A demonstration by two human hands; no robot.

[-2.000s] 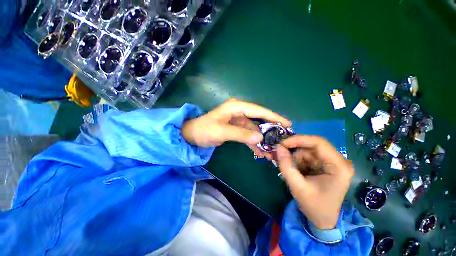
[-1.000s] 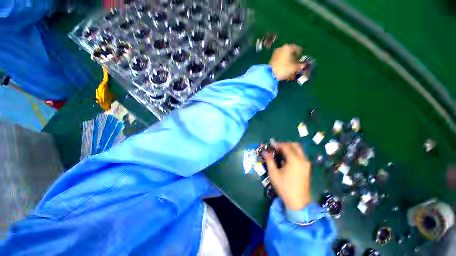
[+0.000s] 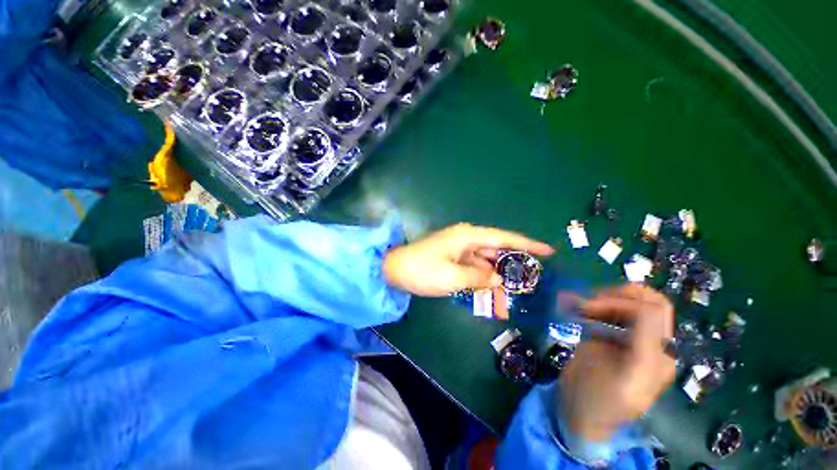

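Observation:
My left hand (image 3: 450, 262) holds a round watch housing (image 3: 518, 272) with a dark centre and silver rim between thumb and fingers, above the green mat. A white rectangular battery (image 3: 483, 303) shows just below the left fingers. My right hand (image 3: 619, 358) is blurred, to the right of the housing and apart from it. A thin grey streak lies along its fingers; I cannot tell whether it holds a tool. Two more housings lie on the mat between and below the hands, one (image 3: 518, 361) beside another white battery (image 3: 504, 341).
A clear tray (image 3: 206, 151) of housings stands at upper left. Batteries (image 3: 638, 268) and small dark parts are heaped at right. A coil (image 3: 815, 413) is at lower right, a yellow item (image 3: 168, 174) left of the tray. Another person's blue sleeve (image 3: 64, 119) is at upper left.
My left hand has come back from the far side of the mat, where a housing with a battery now lies, and holds a housing. My right hand has moved right, away from the near housings.

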